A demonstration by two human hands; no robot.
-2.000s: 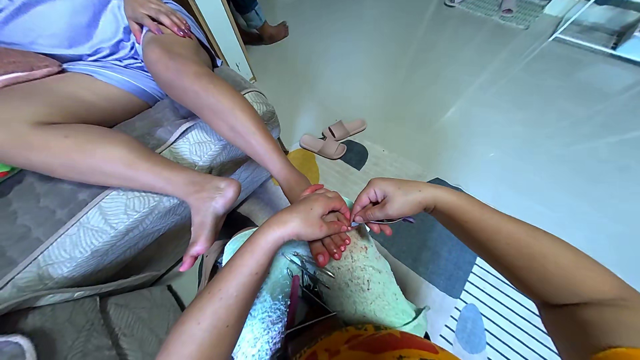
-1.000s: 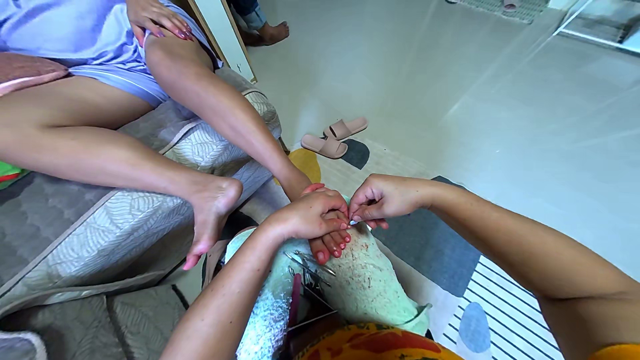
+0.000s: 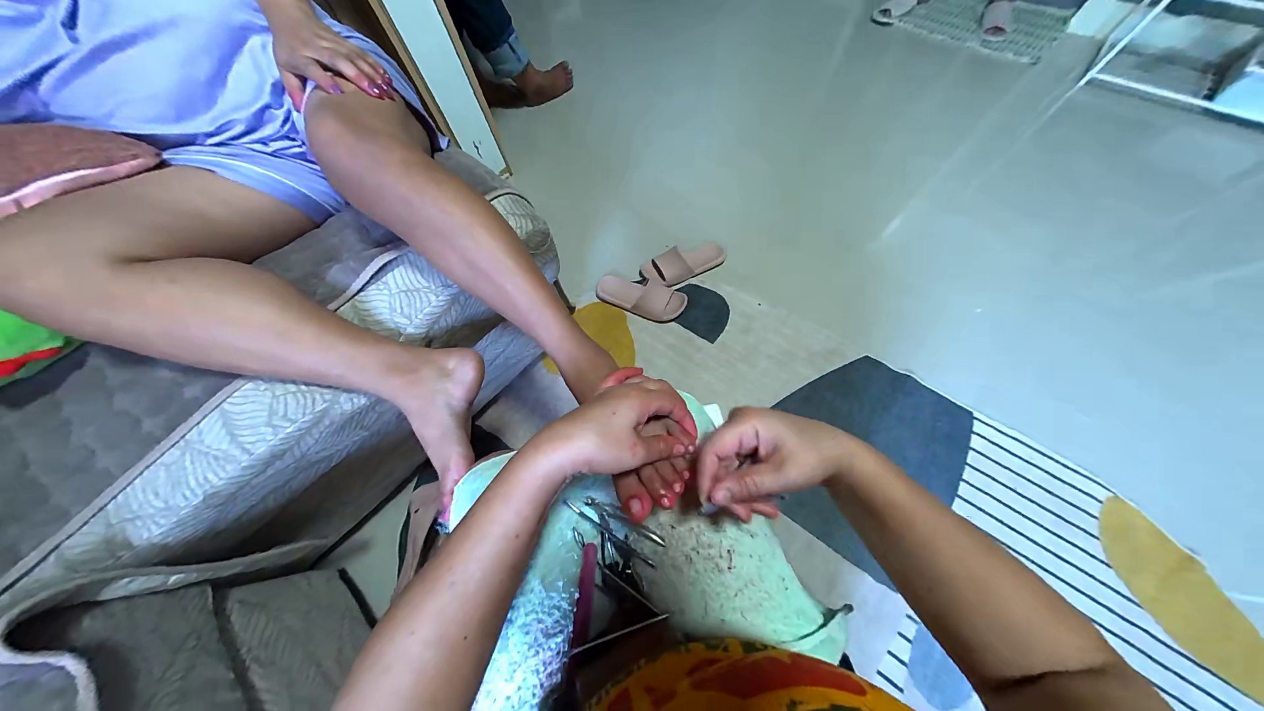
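Another person's bare foot point(image 3: 652, 484) with red-painted toenails rests on a pale green towel point(image 3: 736, 578) over my lap. Wrapped over the top of that foot, my left hand point(image 3: 637, 425) has its fingers at the smaller toes. My right hand point(image 3: 755, 464) is just right of the toes, thumb and fingers pinched together around a small thin tool point(image 3: 711, 509), mostly hidden. Several metal nail tools point(image 3: 617, 528) lie below the toes, beside a pink stick-shaped item point(image 3: 585, 592). The person's other foot point(image 3: 444, 405) hangs at the edge of the mattress.
The person, in a lavender garment point(image 3: 197, 79), sits on a grey mattress point(image 3: 286, 434) at the left. Beige slides point(image 3: 642, 298) lie near a patterned rug point(image 3: 879, 464). Another person's bare foot point(image 3: 545, 84) shows behind a panel, and a rack point(image 3: 1170, 84) stands at the upper right.
My right hand has drawn back slightly from the toes; earlier its fingers met my left hand there. My left hand has stayed on the foot.
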